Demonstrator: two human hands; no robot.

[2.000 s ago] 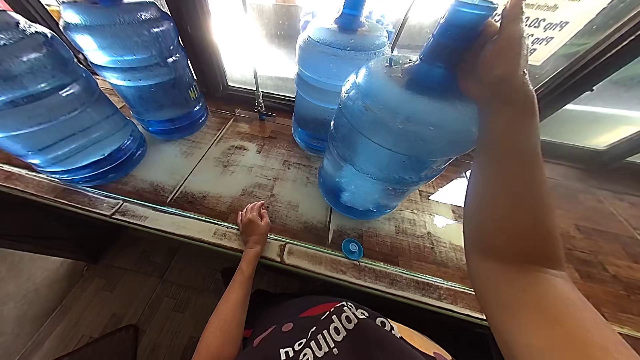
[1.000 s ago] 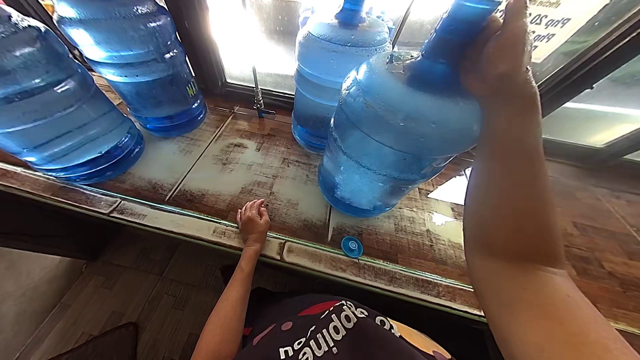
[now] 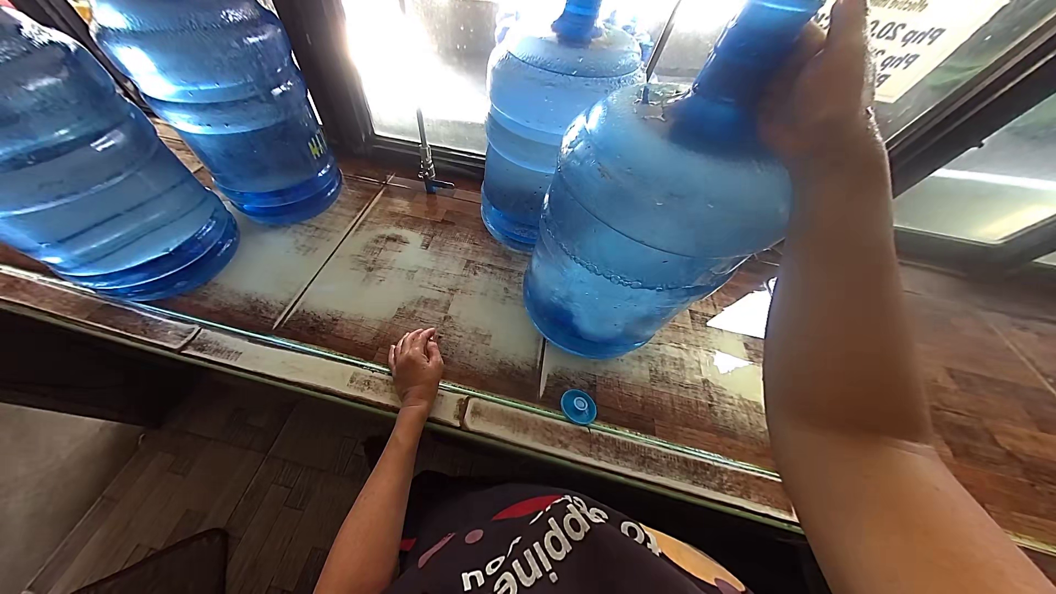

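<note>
My right hand (image 3: 821,103) is up at the top right, its fingers around the neck of a large blue water jug (image 3: 660,206) that stands on the tiled counter. Water fills the lower part of this jug, with bubbles at the waterline. Low at the counter's front edge rests my left hand (image 3: 416,363), fingers loosely curled, nothing visible in it. A round blue cap (image 3: 578,407) lies on the counter between that hand and the jug's base. Behind the held jug is a second blue jug (image 3: 536,132).
Two more blue jugs stand at the left, one near the front edge (image 3: 99,190) and one behind it (image 3: 227,107). A small metal tap (image 3: 427,169) is by the window frame. The counter has a raised tiled edge (image 3: 280,363) and a wet patch (image 3: 742,318).
The water in the held jug has a plainer, bubbly surface line low in its body than before. Both hands have stayed in place.
</note>
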